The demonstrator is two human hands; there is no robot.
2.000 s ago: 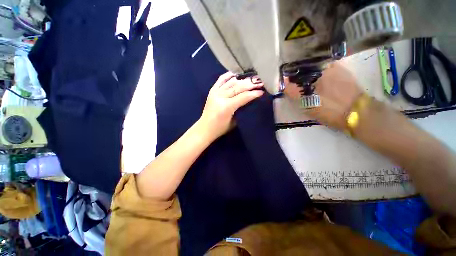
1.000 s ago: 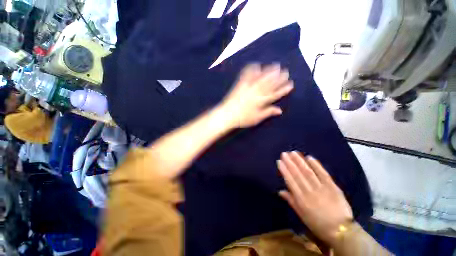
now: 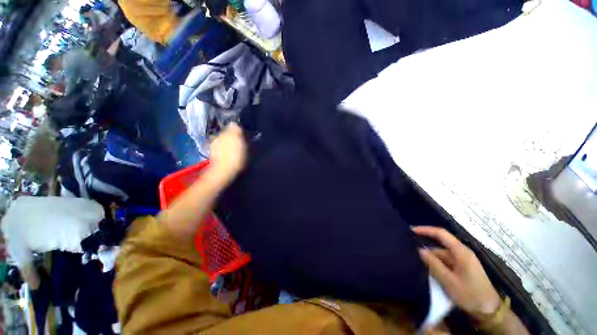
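A large dark garment panel (image 3: 321, 209) hangs over my lap at the near table edge. My left hand (image 3: 229, 150) is closed on its left edge and is blurred. My right hand (image 3: 455, 265) is at its lower right edge, fingers bent, with thumb and fingers by the cloth and a piece of white cloth (image 3: 437, 304) below them. Whether the right fingers pinch the cloth is unclear. More dark panels (image 3: 327, 46) lie at the far side of the table, with a white patch (image 3: 381, 35) showing.
A red plastic basket (image 3: 222, 242) stands left of my lap, partly under the panel. The white table (image 3: 452, 111) has a ruler scale (image 3: 504, 245) along its near edge and a beige thread pile (image 3: 522, 191). Grey and white cloth (image 3: 216, 88) lies beyond the basket. People sit farther left.
The view has turned left and the machine head is out of view. The panel that lay flat under my hands is now drawn off the table over my lap. The red basket has come into view.
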